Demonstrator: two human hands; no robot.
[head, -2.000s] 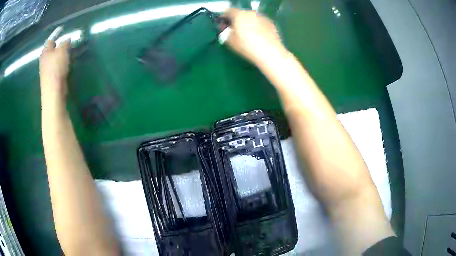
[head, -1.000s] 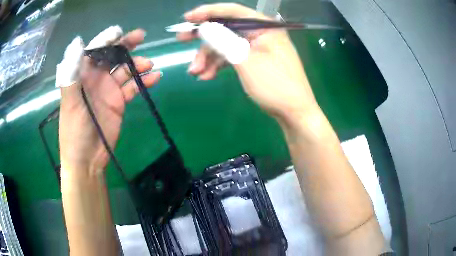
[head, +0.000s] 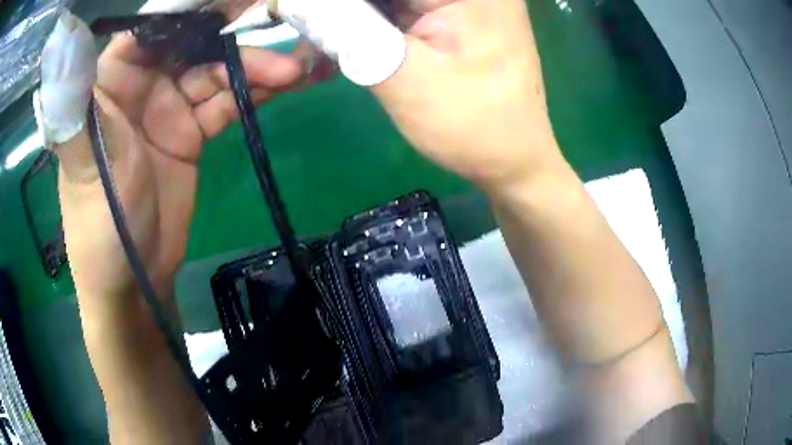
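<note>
My left hand, with white finger cots, holds a black phone middle frame by its narrow end bar at the upper left. The frame's holed plate hangs down over the left stack of frames. My right hand holds the trimming knife, mostly hidden by the fingers and cut off at the top edge. Its pointed silver blade is at the corner of the end bar; exact contact cannot be told. A right stack of frames stands beside the left one.
The stacks lie on a white sheet over a green mat. A loose frame lies left of my left forearm. Layered white-grey edges are at the far left. Shiny clear plastic shows at the upper left, and a grey surface at the right.
From both hands reaching out over the mat, my left hand has brought a frame in and raised it. My right hand has moved left, bringing the knife blade to the frame's end bar.
</note>
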